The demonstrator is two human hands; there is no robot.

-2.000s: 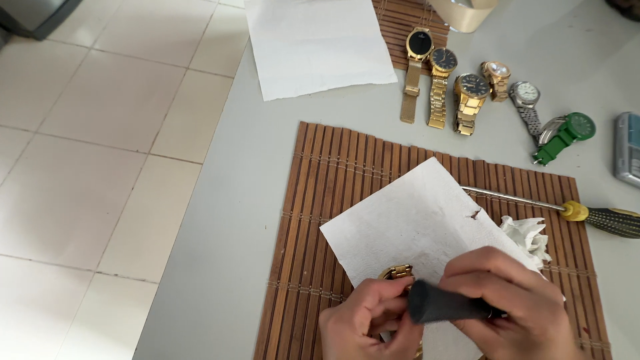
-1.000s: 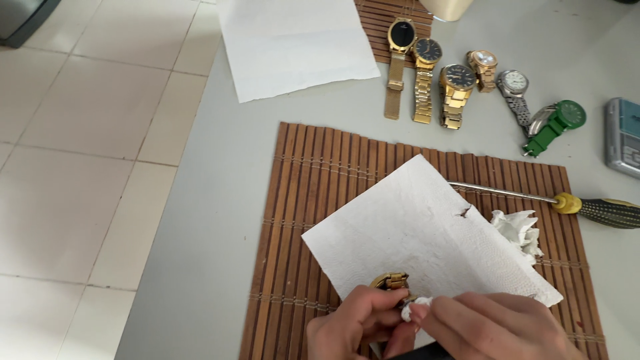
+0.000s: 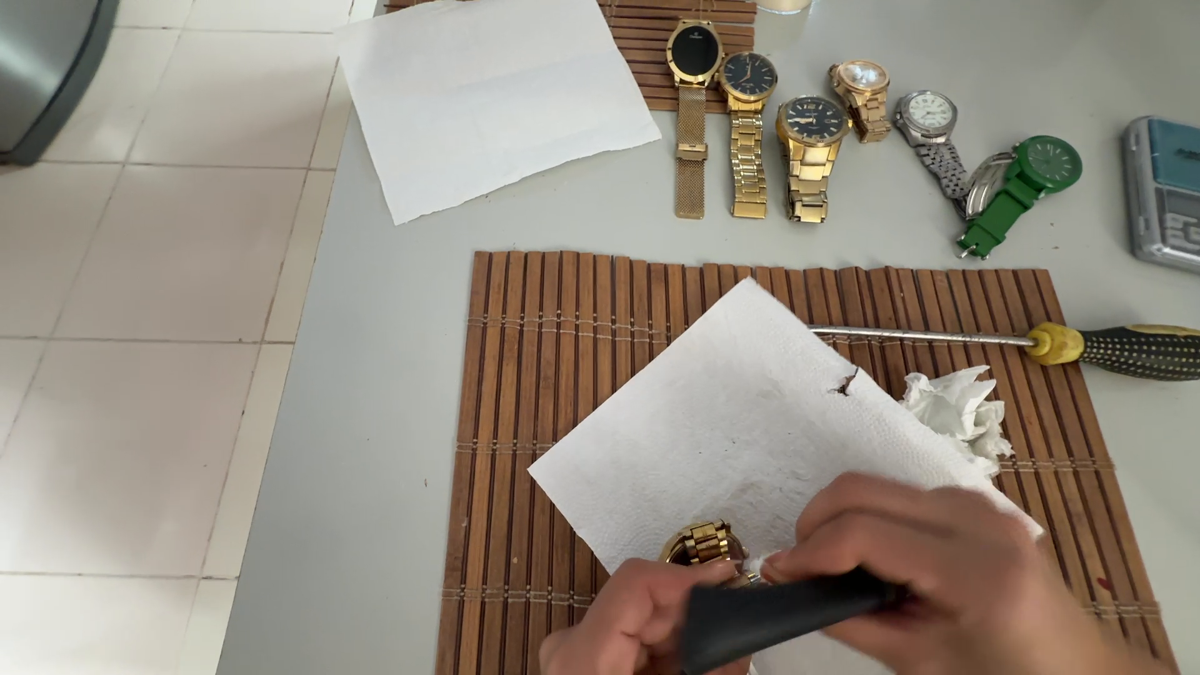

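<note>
My left hand (image 3: 637, 619) grips a gold-coloured metal watch (image 3: 703, 544) by its link bracelet, low over a white paper towel (image 3: 694, 422). In my right hand (image 3: 928, 572) is a tool with a black handle (image 3: 787, 614), which slants across in front of the left fingers. A small white tuft, perhaps paper, shows between the right fingertips, against the watch. The tool's working end is hidden, as is the lower part of the bracelet.
The towel lies on a slatted bamboo mat (image 3: 525, 375). A screwdriver (image 3: 1055, 344) and crumpled paper (image 3: 956, 412) are to the right. Beyond are several watches (image 3: 811, 141), one with a green strap (image 3: 998, 220), a white sheet (image 3: 497, 103) and a small digital scale (image 3: 1172, 206).
The black handle, low at the bottom edge one second ago, is raised again across the front of the left fingers. My right hand has moved up over the towel's right part.
</note>
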